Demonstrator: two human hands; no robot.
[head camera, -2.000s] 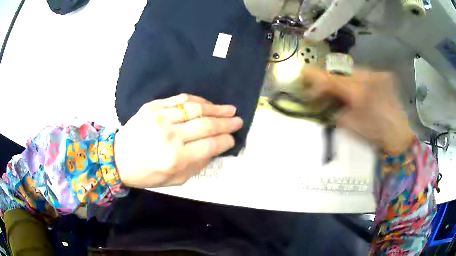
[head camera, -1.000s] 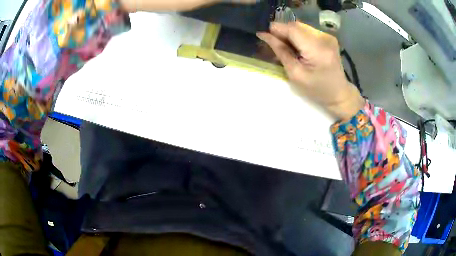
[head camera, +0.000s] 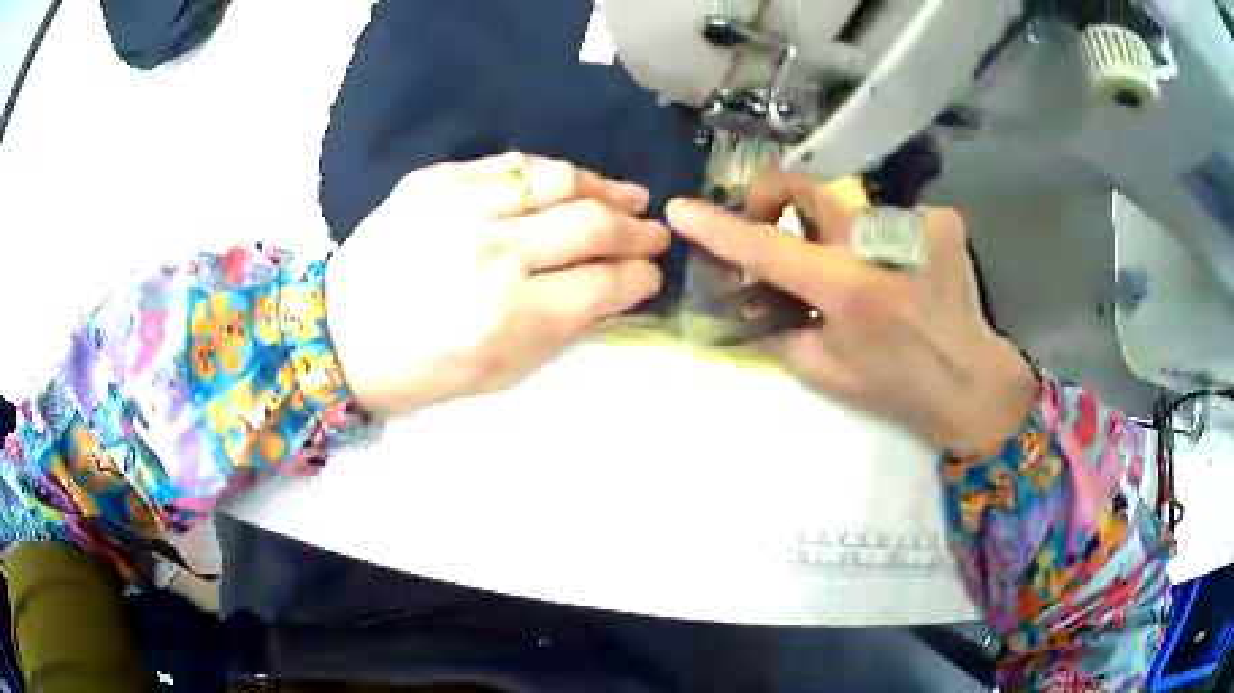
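Note:
A dark navy cut fabric panel (head camera: 460, 95) lies flat on the white table, its right edge beside the needle area. A white sticker (head camera: 597, 38) shows on it, partly cut off by the frame's top. My left hand (head camera: 501, 278) lies on the panel's lower part, fingers together, fingertips near its right edge. My right hand (head camera: 866, 291) is at the metal bed below the presser foot (head camera: 748, 114), index fingertip at the panel's edge. A narrow dark piece (head camera: 765, 322) shows under its curled fingers; whether they grip it is unclear.
The white-grey sewing machine head (head camera: 934, 54) is at the upper right, with a ribbed knob (head camera: 1119, 65). A yellow strip (head camera: 650, 332) runs along the bed's front edge. A dark piece (head camera: 160, 27) lies at upper left. A blue bin (head camera: 1198, 636) is at lower right.
The view has shifted back from the lap. Compared with the oldest frame, both hands are closer together at the panel's edge, and the black looped item in my right hand no longer shows clearly.

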